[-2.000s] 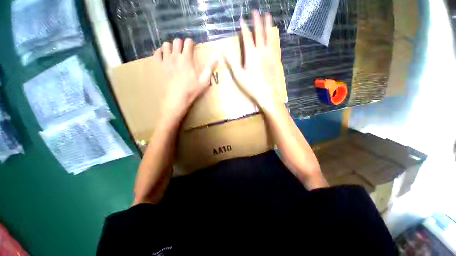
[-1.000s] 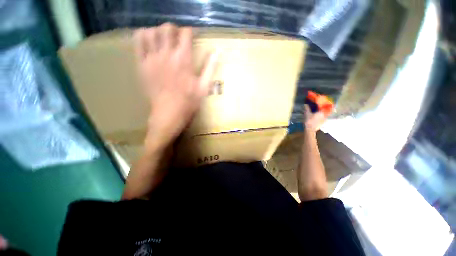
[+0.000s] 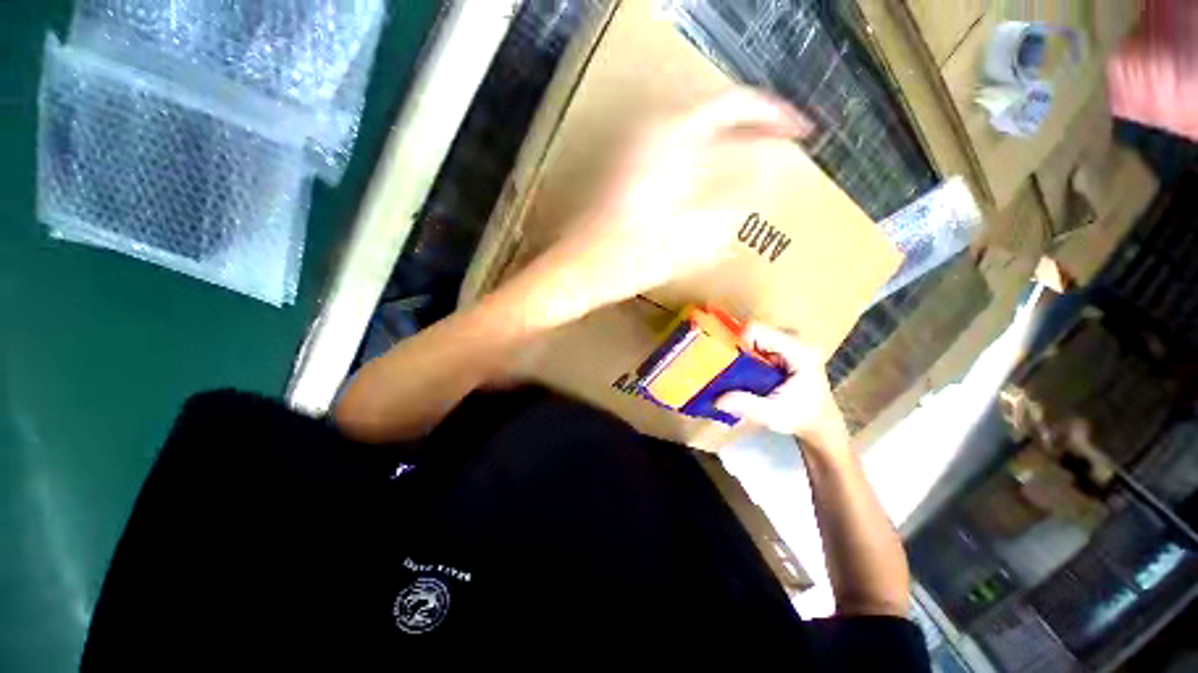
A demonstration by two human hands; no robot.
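A tan carton (image 3: 841, 250) with dark "AA10" print lies in front of me, its top flaps folded over. My right hand (image 3: 788, 388) is closed around an orange and dark blue tape dispenser (image 3: 694, 375), held against the carton at the seam on the near side. My left hand (image 3: 683, 171) is blurred over the carton's top; its fingers are spread and it holds nothing. Whether the left palm touches the cardboard cannot be told. Part of the seam is hidden under my left forearm.
Bubble bags (image 3: 177, 171) lie on the green surface (image 3: 105, 342) at left, bordered by a pale edge (image 3: 381, 210). Black wrapped film (image 3: 775, 66) is behind the carton, with another bubble bag (image 3: 933, 230). Whitish tape rolls (image 3: 1022, 79) lie on cardboard at upper right.
The view has turned, so the carton appears tilted. My right hand has brought the tape dispenser from beside the carton to its seam. My left hand remains over the carton top.
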